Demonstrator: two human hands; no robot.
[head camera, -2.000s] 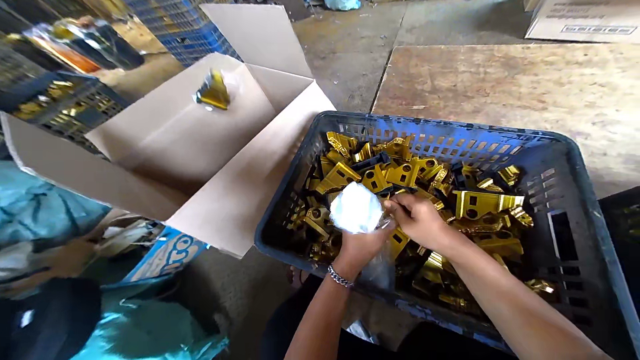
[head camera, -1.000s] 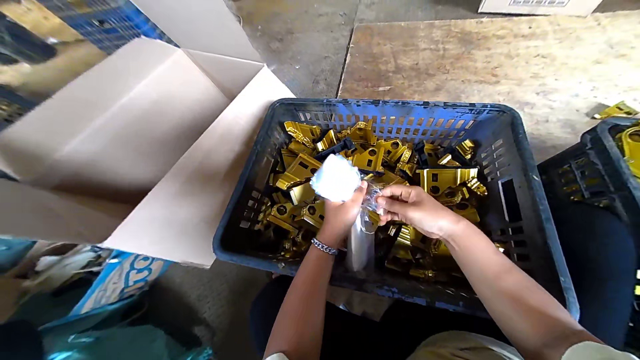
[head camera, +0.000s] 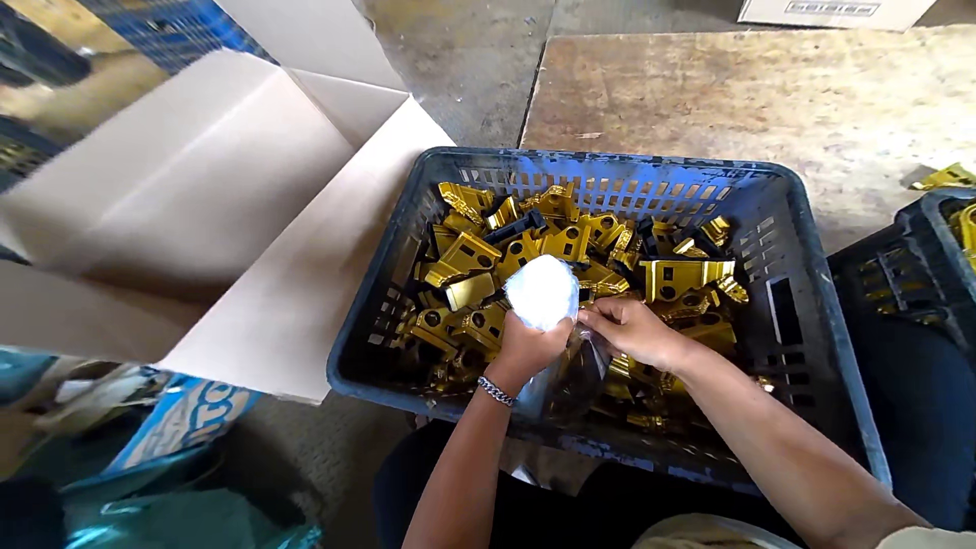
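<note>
A dark blue plastic crate (head camera: 610, 164) stands before me, holding many shiny gold-coloured brackets (head camera: 467, 255) with some black parts among them. Over it my left hand (head camera: 534, 347), with a chain bracelet at the wrist, is closed around a bundle of clear plastic bags (head camera: 543, 293); its top end looks bright white. My right hand (head camera: 629, 328), beside it, pinches the edge of a clear bag with thumb and fingers. The bag's lower part hangs below both hands, over the gold brackets.
An open cardboard box (head camera: 290, 305) stands left of the crate. Beyond the crate lies a wooden board (head camera: 686, 91), with another carton (head camera: 839, 11) behind. A second dark crate (head camera: 900, 259) is at right. Teal plastic bags (head camera: 191, 518) lie lower left.
The view has shifted to the right. The gold piece seen in the cardboard box two seconds ago is out of sight now. Below my hands, the hanging bag looks more spread out than one second ago.
</note>
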